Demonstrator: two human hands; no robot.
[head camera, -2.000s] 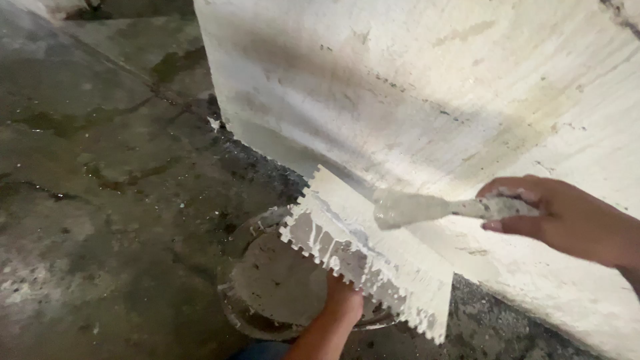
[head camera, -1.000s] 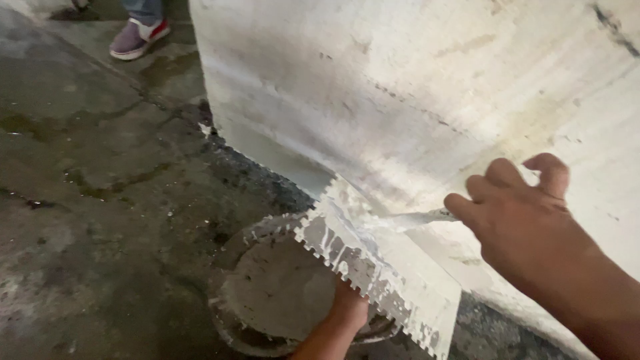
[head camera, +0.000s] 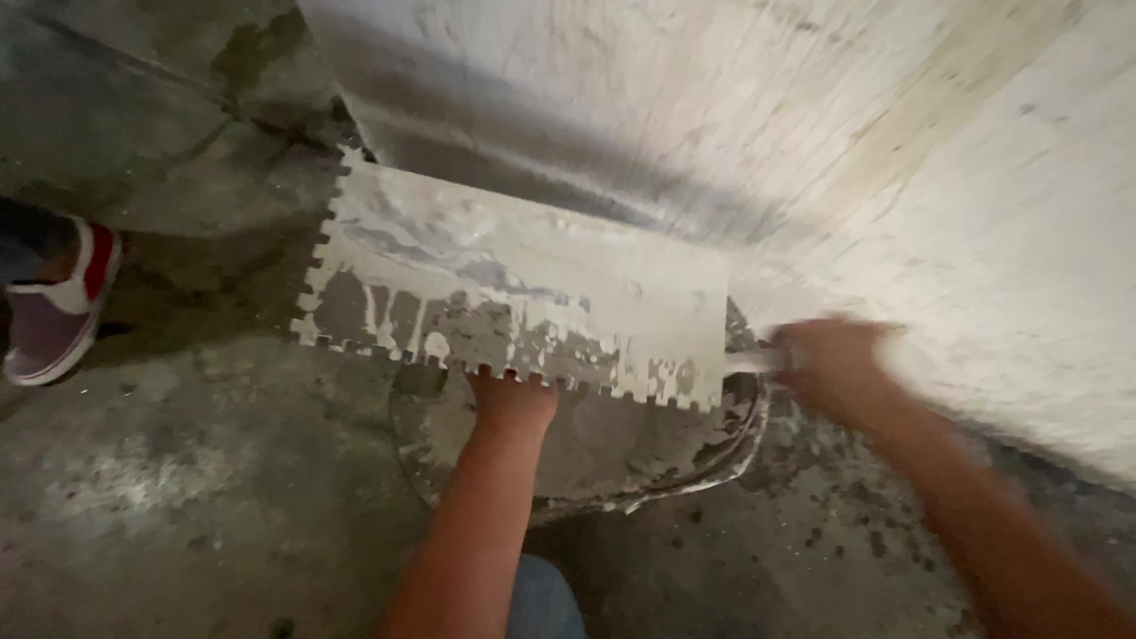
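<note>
My left hand (head camera: 515, 399) grips a wide notched trowel (head camera: 532, 275) from beneath; its handle is hidden behind the plate. The plate's upper face is coated with wet white plaster-like paste, with drips toward the notched edge. Below it stands a round tub (head camera: 750, 444) of pale paste. At the trowel's right end my right hand (head camera: 830, 359), blurred, is closed on the handle of a small scraper (head camera: 754, 360); its blade is hidden behind the trowel or in the tub.
A white coated wall (head camera: 976, 222) rises behind and to the right of the tub. Another person's foot in a purple and red shoe (head camera: 53, 319) stands at the left on the stained concrete floor (head camera: 222, 461). My knee (head camera: 546, 603) shows at the bottom.
The scraper has left the trowel's face, and my right hand has moved down beside the tub. The trowel lies flatter across the view. The view has shifted, and the other person's shoe appears lower at left.
</note>
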